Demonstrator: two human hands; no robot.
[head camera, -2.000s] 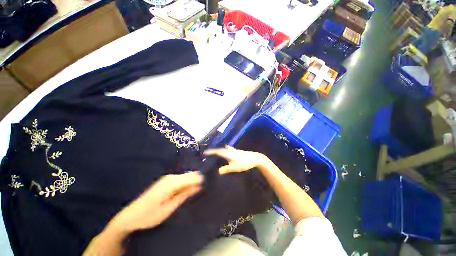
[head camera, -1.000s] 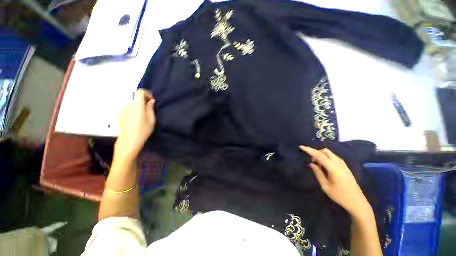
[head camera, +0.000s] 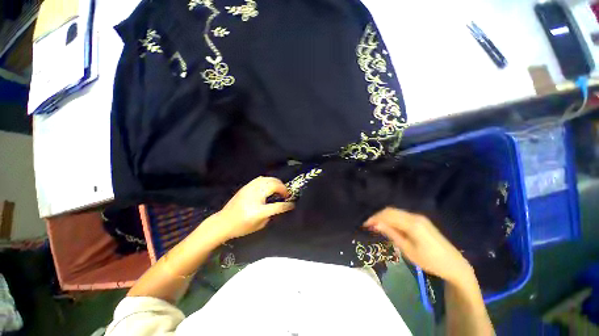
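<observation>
A black garment (head camera: 295, 79) with cream-gold flower motifs lies on the white table and drapes down over my lap. A scalloped embroidery band (head camera: 382, 92) runs along its right side. My left hand (head camera: 257, 205) pinches the cloth at a leaf-shaped motif (head camera: 304, 180) near the table's front edge. My right hand (head camera: 417, 237) is over the lap cloth, fingers bent, just above another scalloped motif (head camera: 376, 252); whether its fingertips grip cloth cannot be told. Thread snips (head camera: 487, 44) lie on the table at the right.
A blue crate (head camera: 523, 216) at the right holds black embroidered cloth. An orange-red crate (head camera: 98, 259) is under the table's left edge. Papers in a blue-edged folder (head camera: 58, 62) lie on the table's left. A phone (head camera: 563, 39) lies at the top right.
My left hand has moved right from the garment's left edge to the leaf motif. My right hand is lower. More scalloped embroidery shows at the table's front edge. The view has shifted.
</observation>
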